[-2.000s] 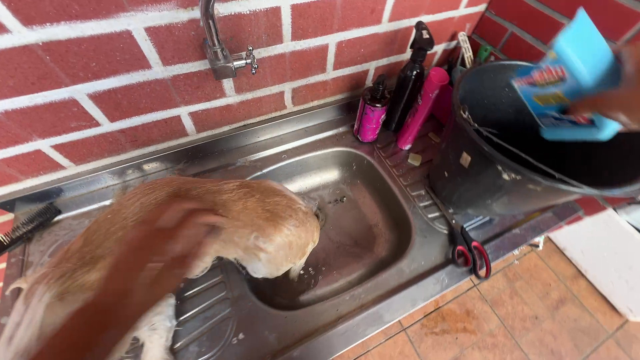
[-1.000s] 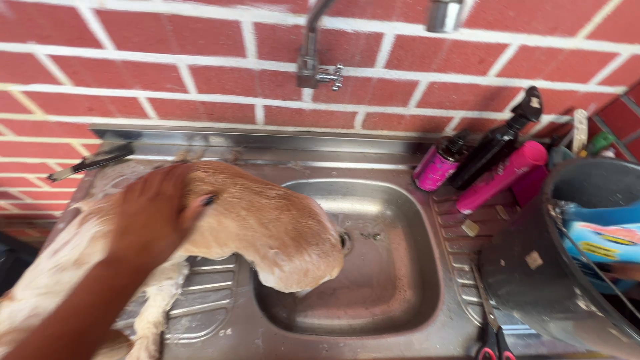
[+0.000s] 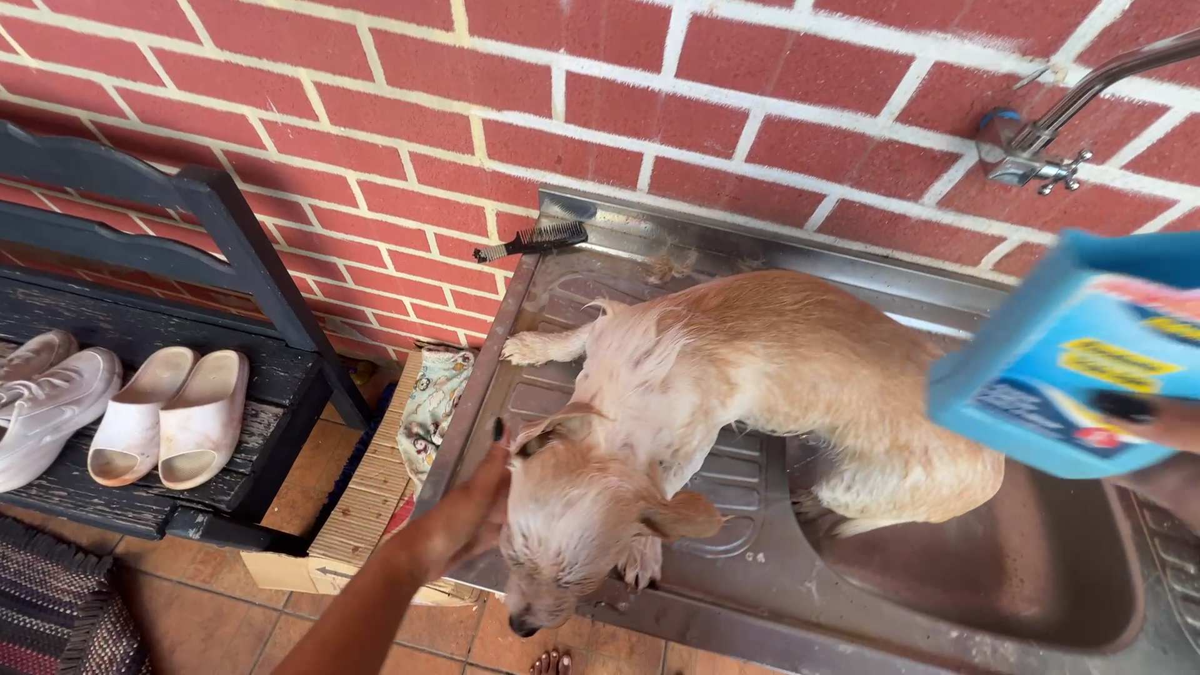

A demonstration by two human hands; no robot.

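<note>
A wet tan dog (image 3: 797, 366) is on the stainless steel sink unit (image 3: 712, 600), its front paws on the ridged drainboard and its rear in the basin (image 3: 1012, 572). Its head hangs over the front edge. My left hand (image 3: 473, 511) rests against the side of the dog's head, fingers spread, gripping nothing. At the right, my right hand (image 3: 1172, 427) holds a cut-open blue plastic container (image 3: 1059, 375) with a printed label, above the dog's rump; part of this hand is out of frame.
A black comb (image 3: 534, 241) lies at the drainboard's back left corner. The metal tap (image 3: 1031, 155) is on the painted brick wall. Left stand a dark wooden bench (image 3: 272, 291) with white slides (image 3: 202, 412) and sneakers (image 3: 56, 403), and a cardboard box (image 3: 361, 497) beside the sink.
My left hand has gone from the dog's back to its head. The blue container has moved from the bucket to above the dog's rump. The view has swung left.
</note>
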